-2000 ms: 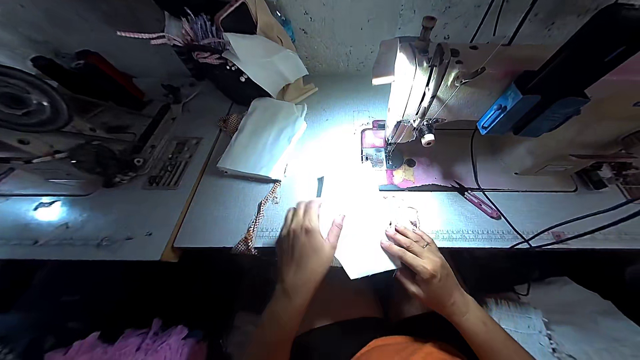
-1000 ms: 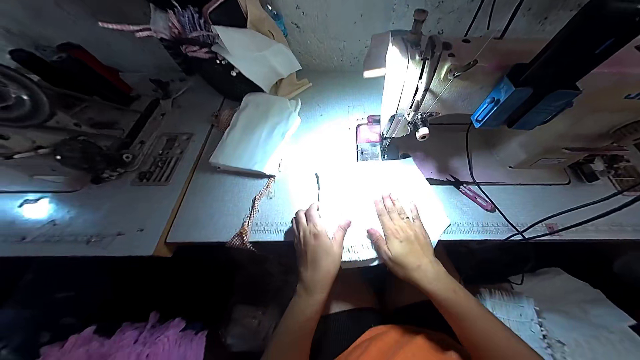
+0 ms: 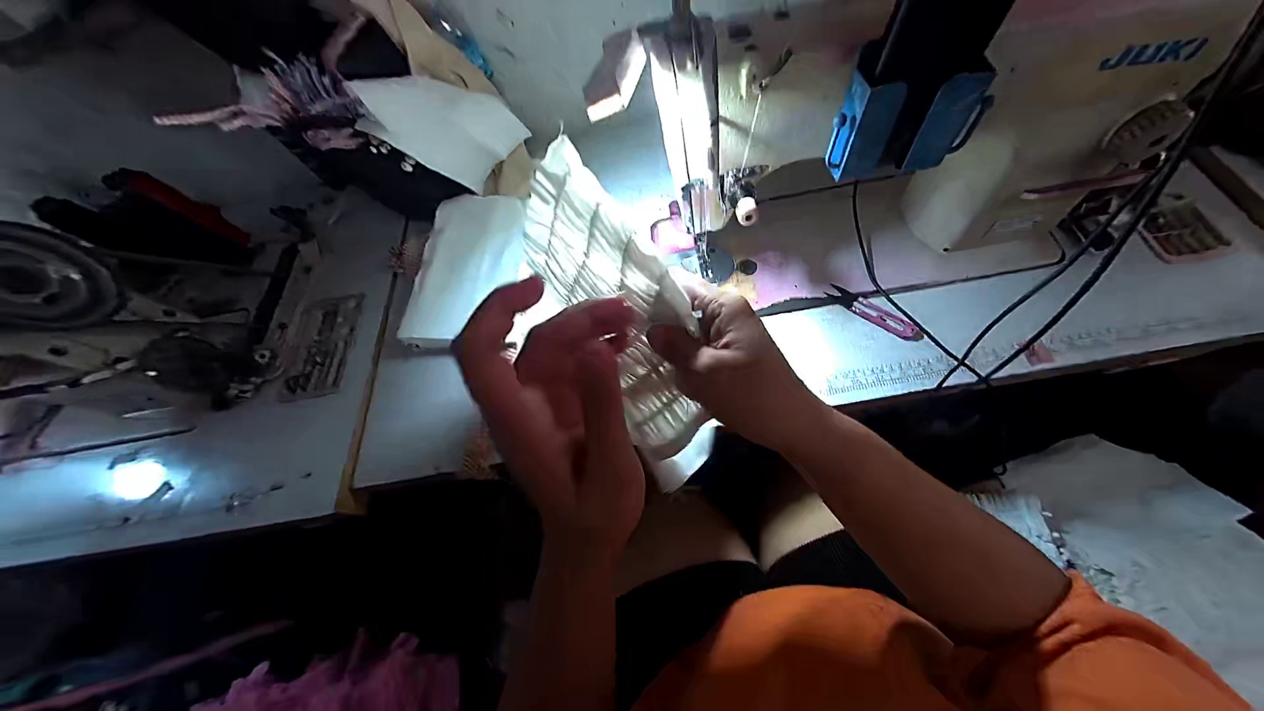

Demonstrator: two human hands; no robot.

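A white fabric piece with gathered rows (image 3: pixel 602 247) is raised in front of me, tilted, its lower end hanging past the table edge. My right hand (image 3: pixel 731 355) pinches its right edge between thumb and fingers. My left hand (image 3: pixel 563 405) is turned palm up in front of the fabric, fingers apart and blurred, with nothing seen in it. Just beyond my right hand are the needle and presser foot (image 3: pixel 705 259) of a Juki sewing machine (image 3: pixel 1047 89). A folded white cloth (image 3: pixel 464 262) lies to the left of the gathered piece.
Pink-handled thread snips (image 3: pixel 886 318) and black cables (image 3: pixel 1096 252) lie right of the needle. A printed ruler scale (image 3: pixel 879 377) runs along the table's front edge. Fabric scraps (image 3: pixel 434 123) are piled at the back left, and another sewing machine (image 3: pixel 148 346) stands at the far left.
The white fabric, flat under both hands before, is now lifted and turned with its gathered rows showing. My left hand has come off it and turned over. The view has shifted.
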